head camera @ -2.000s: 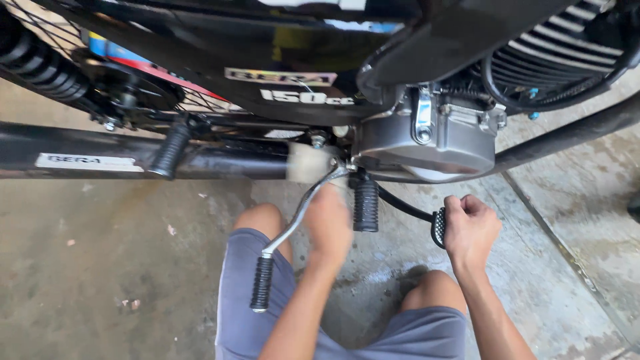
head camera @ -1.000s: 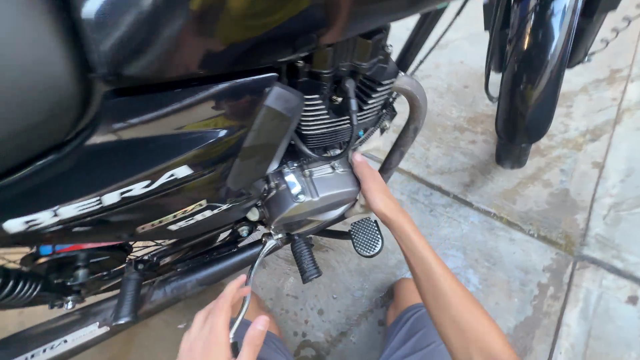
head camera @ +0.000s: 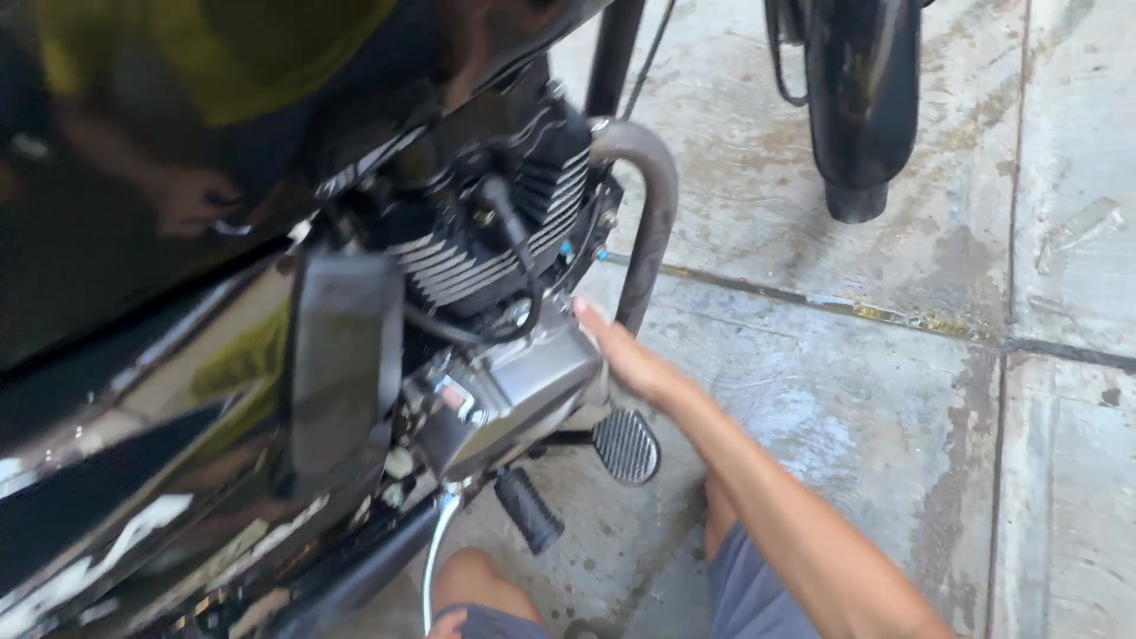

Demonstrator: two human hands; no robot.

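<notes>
My right hand [head camera: 626, 355] rests against the front side of the motorcycle's grey metal engine cover [head camera: 550, 364], thumb on its upper edge. Its other fingers are hidden behind the cover, and something pale shows beside them. Below it are the ribbed brake pedal [head camera: 627, 446] and a black rubber footpeg [head camera: 528, 510]. Of my left hand [head camera: 446, 625] only a small part shows at the bottom edge, beside the chromed kick-start lever [head camera: 434, 550]; whether it holds anything is hidden. Above the cover are the finned engine cylinder [head camera: 470, 266] and a black cable [head camera: 515, 222].
A curved exhaust pipe [head camera: 657, 204] runs down just in front of the engine. The black front mudguard [head camera: 863, 98] stands at the upper right. Glossy black body panels [head camera: 177, 177] fill the left. Concrete slabs [head camera: 843, 399] with stained joints lie to the right. My knees are below the footpeg.
My right hand was at the brake pedal two seconds ago and is now at the engine cover. My left hand has gone mostly out of view. The view has swung forward and closer.
</notes>
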